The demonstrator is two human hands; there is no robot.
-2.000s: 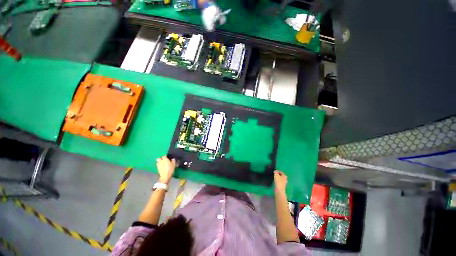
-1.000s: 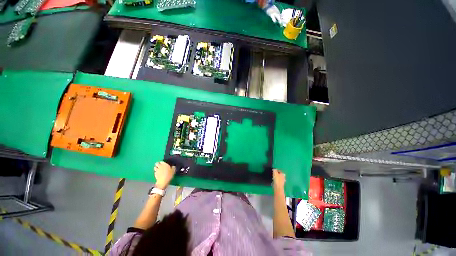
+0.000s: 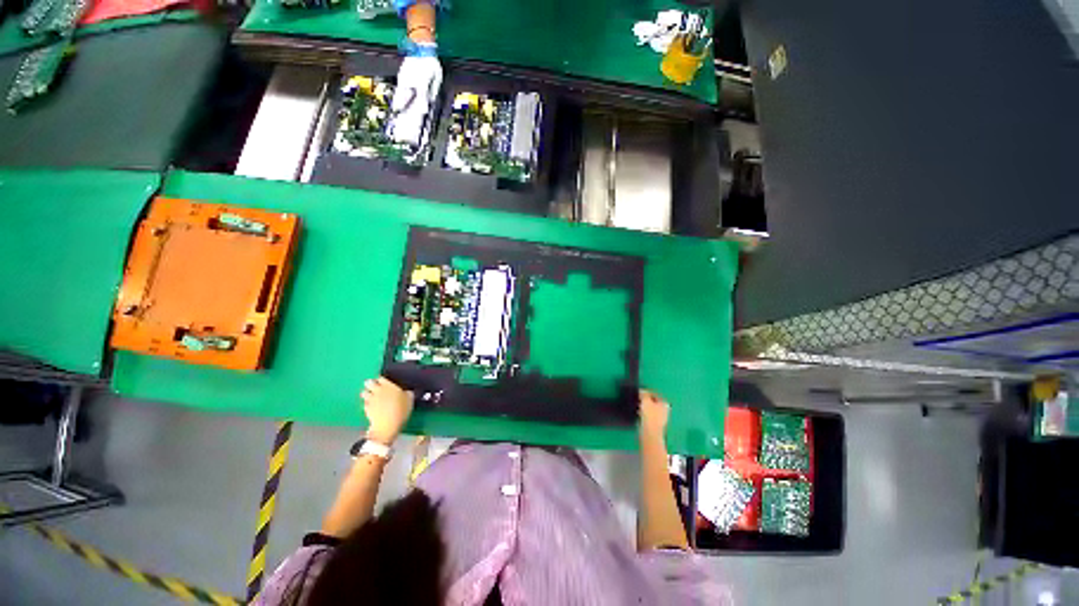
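A flat black board carrier (image 3: 521,408) lies on the green bench mat (image 3: 331,343) in front of me. A circuit board (image 3: 456,317) with a long white strip sits in its left cut-out. The right cut-out is empty and shows green mat. My left hand (image 3: 387,408) holds the carrier's near left corner, fingers at the edge. My right hand (image 3: 653,414) holds its near right corner. The undersides of both hands' grips are hidden.
An orange fixture (image 3: 207,284) lies left of the carrier. Beyond the mat, another carrier with two boards (image 3: 495,133) sits between metal rails (image 3: 639,178); another person's gloved hand (image 3: 417,92) is over its left board. A board bin (image 3: 828,485) stands on the floor at right.
The other person's gloved hand has come over the left board on the far carrier. The view has shifted slightly. My hands stay at the near carrier's corners.
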